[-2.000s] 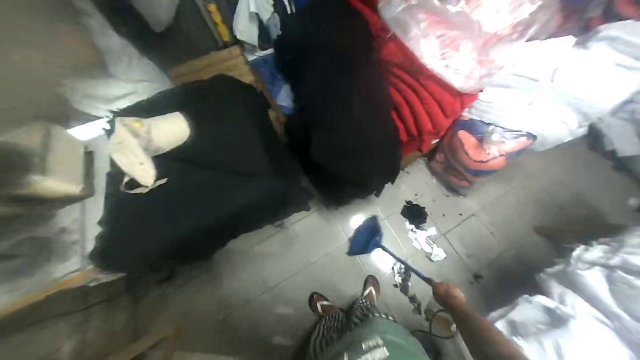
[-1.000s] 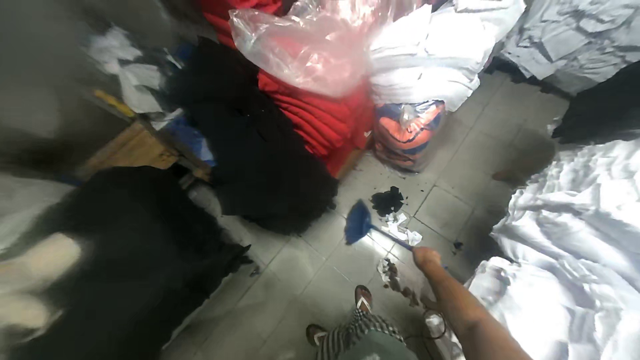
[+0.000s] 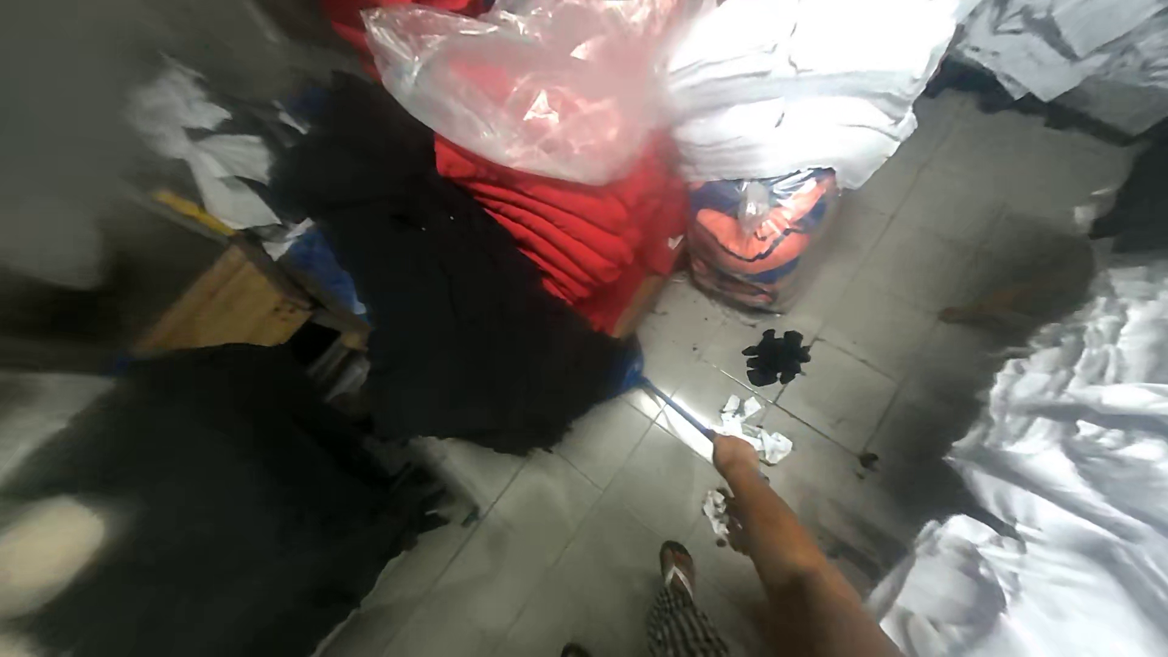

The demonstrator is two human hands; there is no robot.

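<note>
My right hand (image 3: pixel 735 456) is closed around the handle of a blue broom (image 3: pixel 673 405). The broom's blue head touches the floor beside the lower edge of a black cloth pile (image 3: pixel 474 347), which partly hides it. Just right of the handle lie white scraps (image 3: pixel 762 440) on the tiles, and beyond them a black scrap of cloth (image 3: pixel 776 357). More small scraps (image 3: pixel 718 516) lie close to my forearm. My left hand is not in view.
Red folded cloth (image 3: pixel 584 237) under clear plastic (image 3: pixel 529 100) stands ahead, beside a tied bag of orange and blue cloth (image 3: pixel 757 237). White cloth (image 3: pixel 1086 438) is heaped at the right. A wooden box (image 3: pixel 228 301) and dark cloth (image 3: pixel 210 484) are at the left.
The broom head has moved left, away from the scraps, to the edge of the black cloth pile. My right hand has kept hold of the handle. The view has shifted.
</note>
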